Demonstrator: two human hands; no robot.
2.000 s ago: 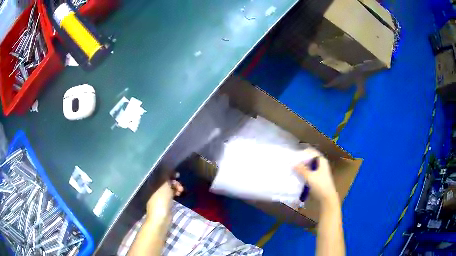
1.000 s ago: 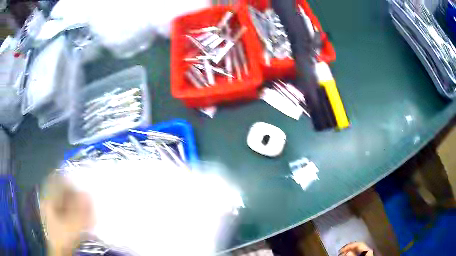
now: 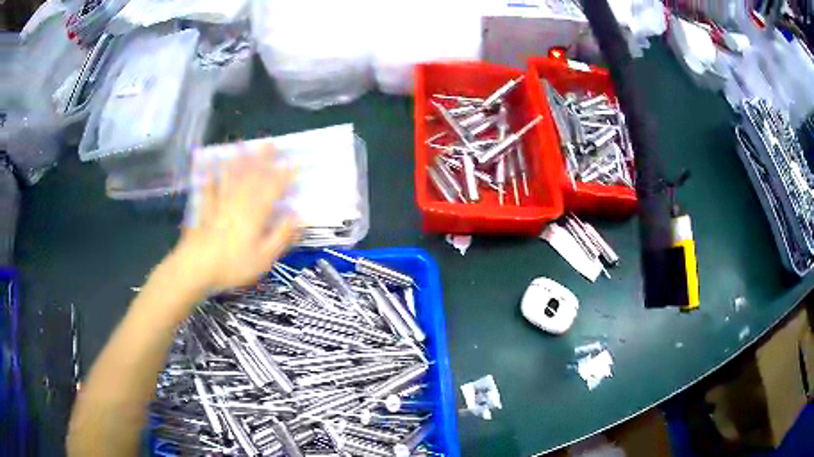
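Observation:
My left hand (image 3: 241,214) is blurred and reaches in from the lower left. It lies spread, palm down, on a white sheet (image 3: 326,170) over the clear packing box (image 3: 361,192), with the fingers apart. Ends of metal parts show at the box's near edge, under the sheet. The blue tray (image 3: 439,357), heaped with loose stepped metal shafts (image 3: 286,357), is just in front of the box. My right hand is not in view.
Two red bins (image 3: 491,216) with loose parts stand behind right. A black arm with a yellow-and-black end (image 3: 669,268) hangs right, near a white device (image 3: 549,306). Clear boxes (image 3: 138,107) are stacked back left. Parts trays (image 3: 776,187) stand far right.
The view has swung from the carton below the bench to the trays. The white sheet has moved from the carton, past the blue tray, onto the clear box. My right hand has left view.

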